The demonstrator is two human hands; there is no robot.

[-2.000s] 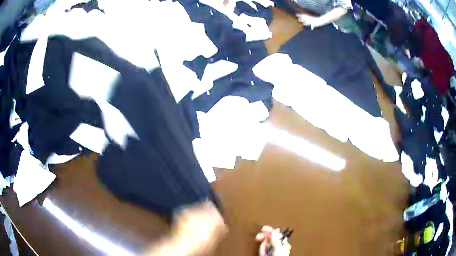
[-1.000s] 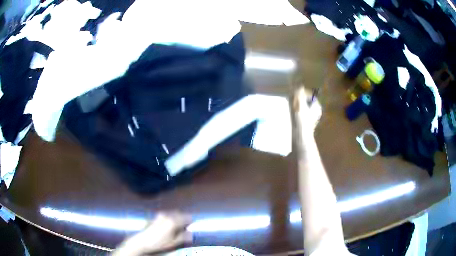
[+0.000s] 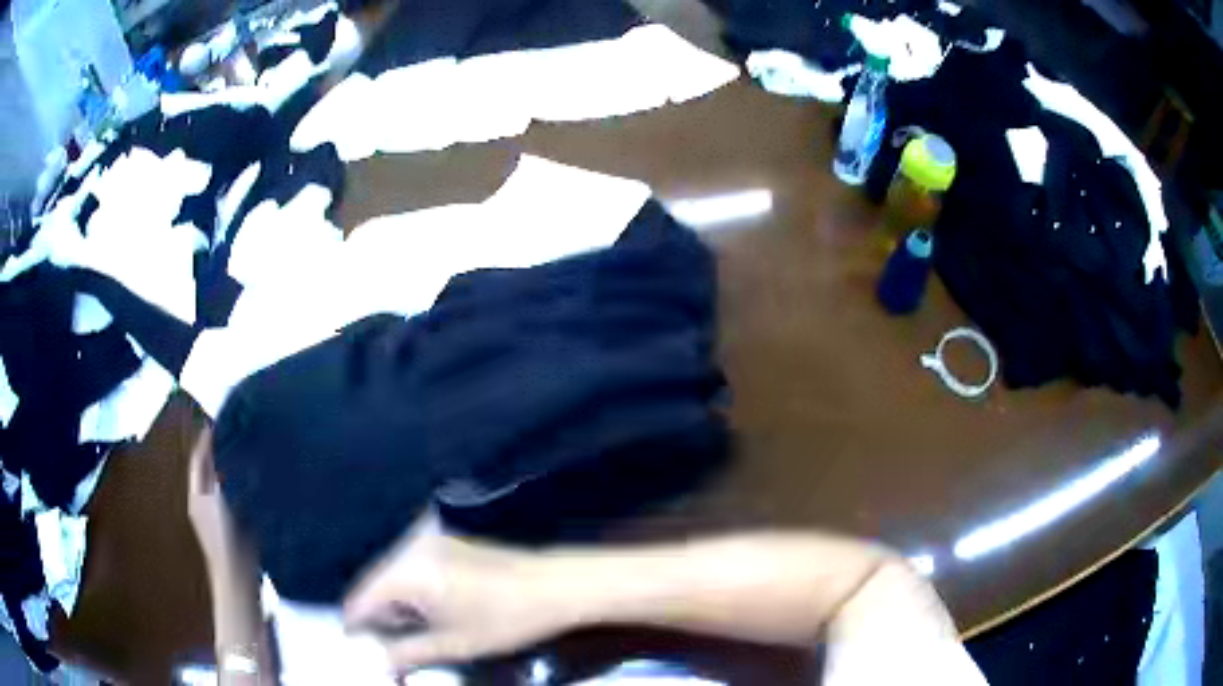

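Note:
A black top (image 3: 563,349) lies wrong side out across the table in front of me, its white hem panel (image 3: 443,248) along the far edge. A white piece (image 3: 322,646) shows at its near left end. My right hand (image 3: 443,596) reaches across from the right and lies over the near left part of the top. It is blurred, with a small dark spot by the fingers; I cannot tell what it is. My left hand (image 3: 204,476) is at the top's left edge, narrow and partly hidden, its wrist below.
Garment piles lie at the left (image 3: 81,349) and right (image 3: 1060,255). Another white hem panel (image 3: 523,94) lies beyond. At right are a clear bottle (image 3: 862,127), an amber drink bottle (image 3: 919,188), a dark thread cone (image 3: 907,275) and a white ring (image 3: 966,362).
The top has been turned and spread, with its white hem now at the far side. My right hand has swung from the right across to the left. My left hand has moved left and away from me.

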